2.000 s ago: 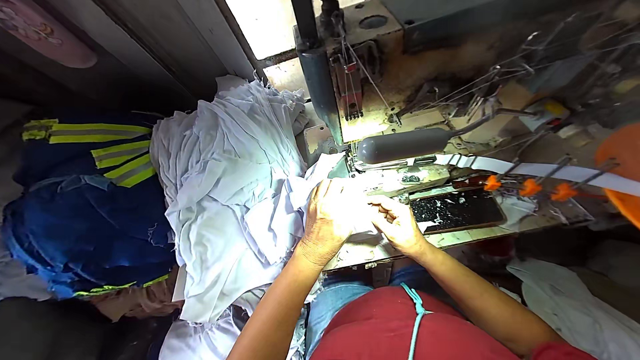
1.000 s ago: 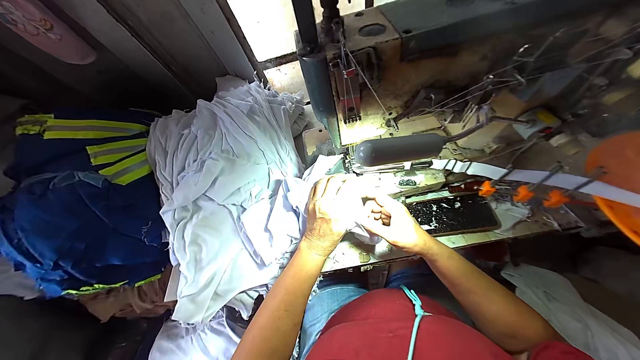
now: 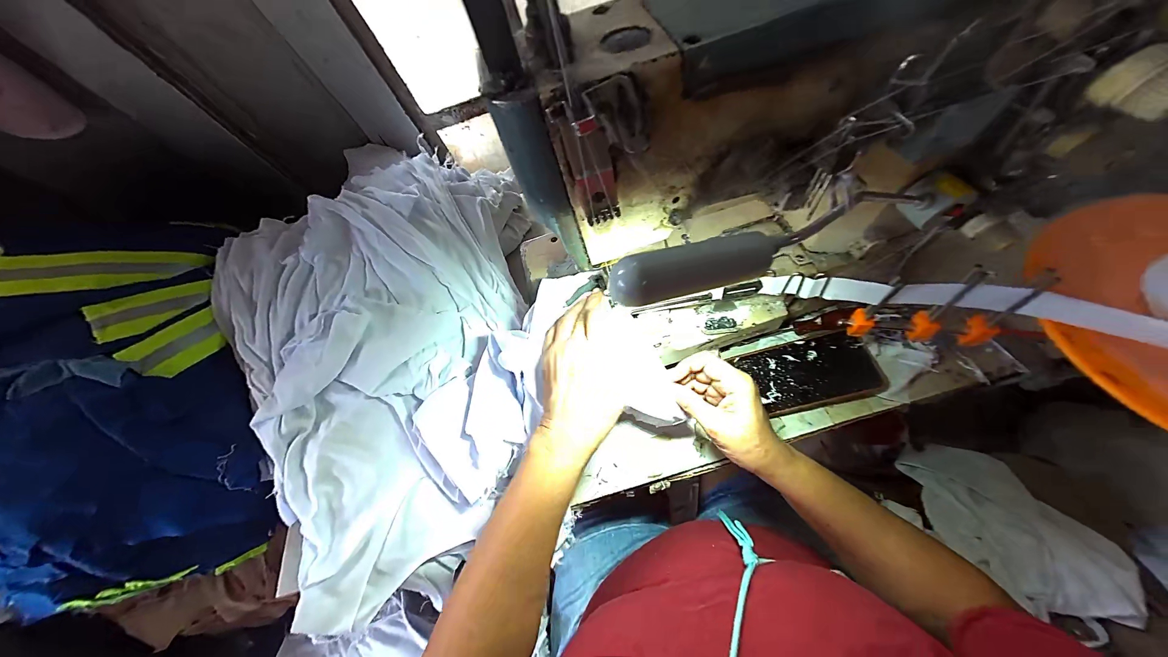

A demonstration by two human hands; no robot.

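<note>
My left hand (image 3: pixel 584 374) lies flat on white fabric (image 3: pixel 643 379) at the sewing machine, its fingertips beside the presser foot area; bright glare hides part of that hand and cloth. With bent fingers, my right hand (image 3: pixel 725 406) pinches the fabric's right edge. A grey rounded machine cover (image 3: pixel 693 267) sits just beyond both hands. White elastic tape (image 3: pixel 958 299) runs from the right through metal guides with orange wing nuts (image 3: pixel 923 326) toward the machine. The needle itself cannot be made out.
A big heap of white cloth (image 3: pixel 374 347) stands left of my left hand. Farther left are navy garments (image 3: pixel 119 456) with reflective stripes. A dark phone (image 3: pixel 812 371) lies right of my right hand on the table. An orange round object (image 3: pixel 1109 274) is at the right edge.
My left hand stays on the white fabric near the machine. My right hand keeps close to the fabric's edge, with only small finger changes.
</note>
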